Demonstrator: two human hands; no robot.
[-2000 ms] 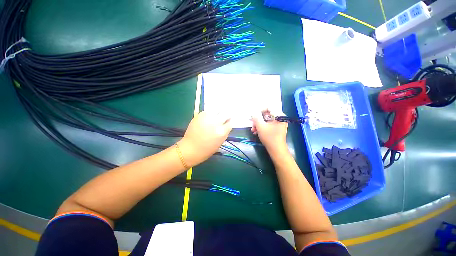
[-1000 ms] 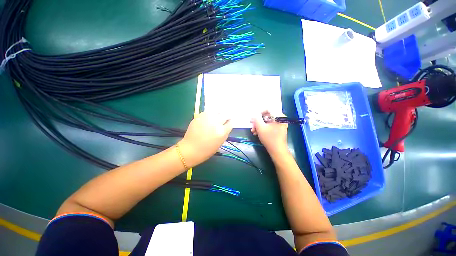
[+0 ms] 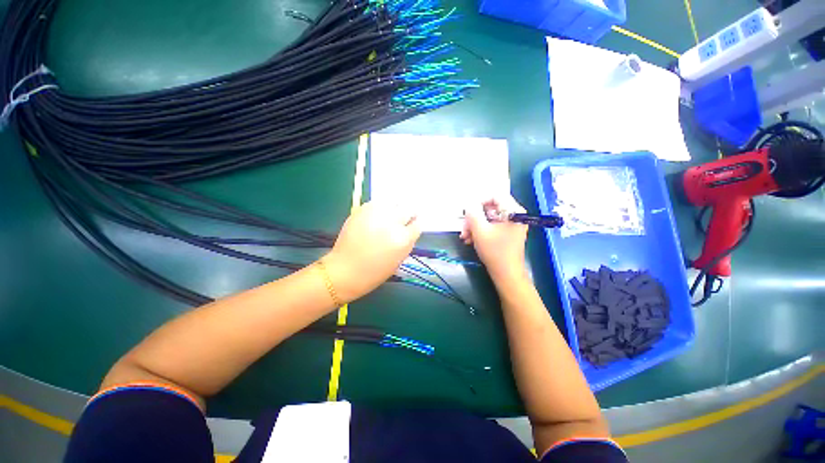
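A white paper sheet (image 3: 439, 172) lies on the green bench in front of me. My left hand (image 3: 373, 244) rests on its lower left corner, fingers folded in; whether it grips the paper is not clear. My right hand (image 3: 496, 233) holds a dark marker pen (image 3: 535, 219) at the sheet's lower right edge. The pen's back end points right, over the rim of the blue tray. Loose black cables (image 3: 271, 256) with blue core wires (image 3: 409, 344) pass under my left hand and forearm. Any writing on the sheet is too bright to read.
The blue parts tray (image 3: 615, 253) holds black sleeves (image 3: 622, 312) and a clear bag of white parts (image 3: 599, 201). A thick cable bundle (image 3: 226, 118) lies far left. A red heat gun (image 3: 728, 185), power strip (image 3: 729, 43), another paper (image 3: 611, 113) and blue bins (image 3: 552, 16) lie right and beyond.
My right hand with the pen has moved slightly to the right along the sheet. More of the pen's barrel shows. My left hand has not visibly moved.
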